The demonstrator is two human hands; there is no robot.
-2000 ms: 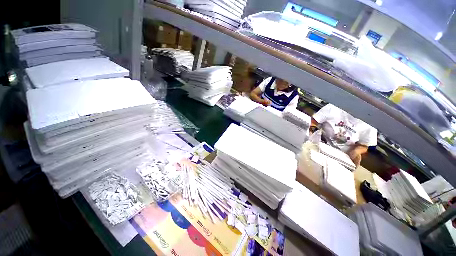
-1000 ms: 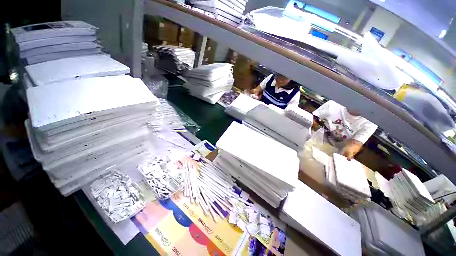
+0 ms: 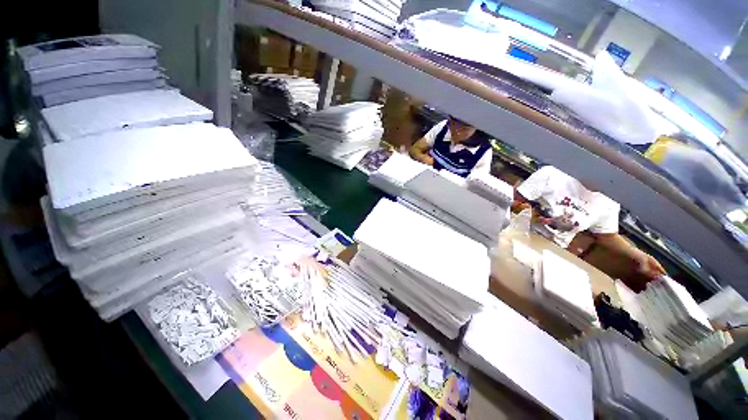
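Neither of my hands is in the picture. A tall stack of white panels point(image 3: 148, 168) stands at the left. In front of it lie two clear bags of small white parts, one with a heap point(image 3: 190, 318) at the left and one with another heap point(image 3: 266, 287) beside it. White rods point(image 3: 340, 308) lie fanned to the right of the bags. Small white pieces point(image 3: 414, 361) lie scattered on the printed colour sheet point(image 3: 287, 381). A stack of white panels point(image 3: 422, 258) stands right of the rods, and a flat white panel point(image 3: 525, 357) lies at its right.
A metal shelf beam point(image 3: 459, 102) crosses above the bench, with clear plastic bags point(image 3: 607, 98) on it. Two persons sit across the bench, one in a dark vest point(image 3: 459, 152), one in a white shirt point(image 3: 570, 201). More panel stacks point(image 3: 344, 131) stand at the back and right.
The person in the white shirt has moved an arm off the panels across the bench and now reaches to the right. The things on my side look unchanged.
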